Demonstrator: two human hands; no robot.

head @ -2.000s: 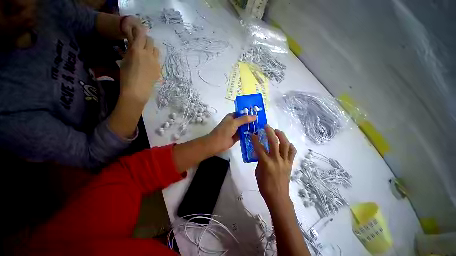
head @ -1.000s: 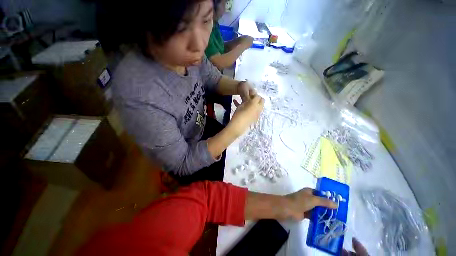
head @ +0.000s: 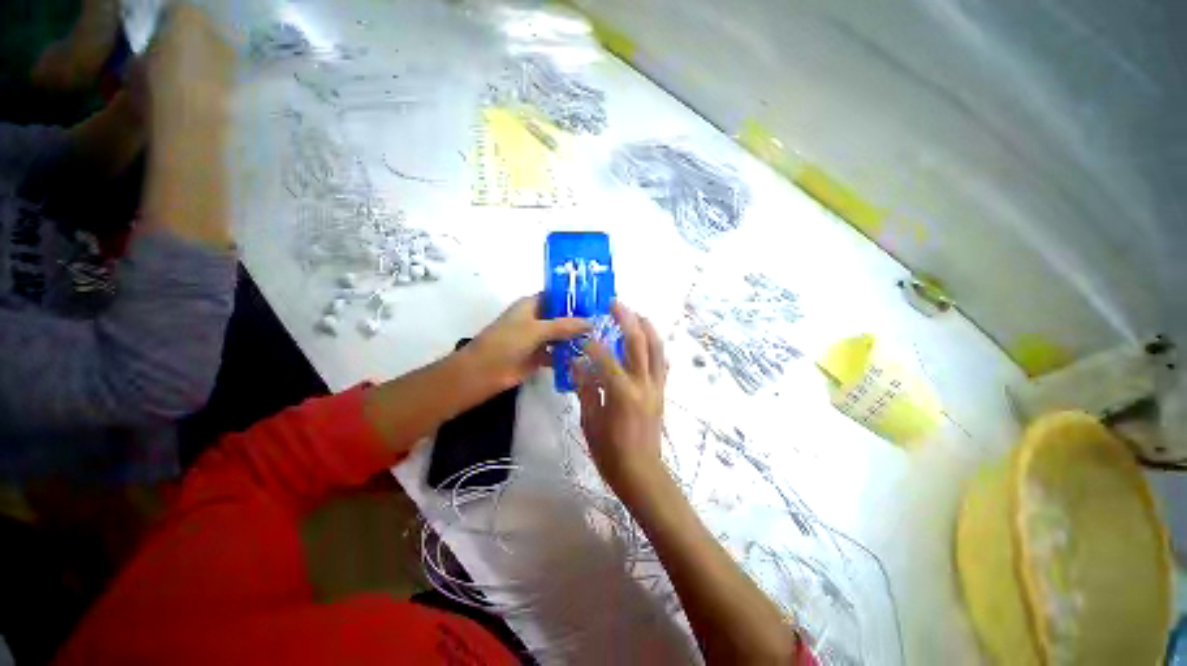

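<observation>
A blue earphone tray [head: 579, 247] is held upright-lengthwise above the white table, with white earbuds [head: 582, 269] side by side near its far end and white cord below them. My left hand [head: 518, 341] grips the tray from its left edge, the thumb across its front. My right hand [head: 626, 397] is over the tray's near end, fingers bent onto the cord there. The fingers hide part of the cord, and I cannot tell whether they pinch it.
Cable heaps lie left, beyond and right of the tray. A yellow sticker sheet [head: 516, 159] lies beyond it. A black phone-like rectangle [head: 471, 436] and looped white cord [head: 449, 533] lie nearer. A yellow cup-like roll [head: 879, 390] and yellow basket [head: 996, 546] stand right. Another person's arm [head: 189, 143] is at left.
The view has swung back down and right from the neighbouring person to the table. My right hand, mostly out of view a second ago, is now over the tray. My left hand still holds the tray.
</observation>
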